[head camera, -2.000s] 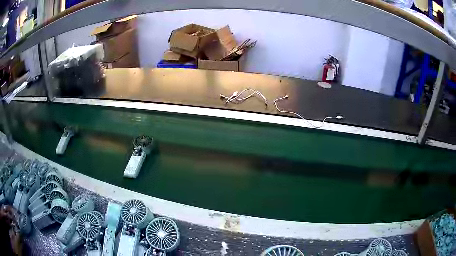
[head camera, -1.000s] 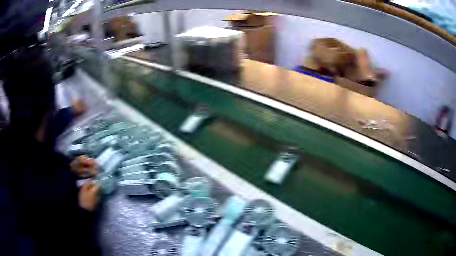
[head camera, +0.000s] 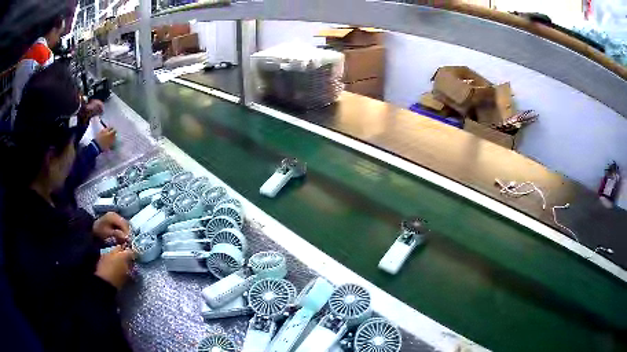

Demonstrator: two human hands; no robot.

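Note:
Neither of my hands is in the picture. Nearest in front of me, pale mint-green part-built fans lie on the silvery bench covering [head camera: 161, 309]. One fan head with a spoked grille [head camera: 272, 296] lies near the bottom middle, beside a fan head at the bench edge [head camera: 350, 301]. Another fan head [head camera: 377, 336] is at the bottom edge. Several more fans lie in a row towards the upper left. Two fans lie spaced apart on the green conveyor belt [head camera: 330, 206]: one nearer [head camera: 401, 253] and one farther [head camera: 280, 178].
A person in dark clothes [head camera: 55, 240] sits at the left, hands on a fan. Other people are farther up the bench. Beyond the belt stand a shelf [head camera: 405, 141] with white cables [head camera: 526, 189], a wrapped stack [head camera: 297, 77], cardboard boxes [head camera: 464, 93] and a fire extinguisher [head camera: 609, 183].
The view has turned left since two seconds ago, bringing the people beside the bench into view. The parts carton at the right has left the picture. The image is sharper than one second ago.

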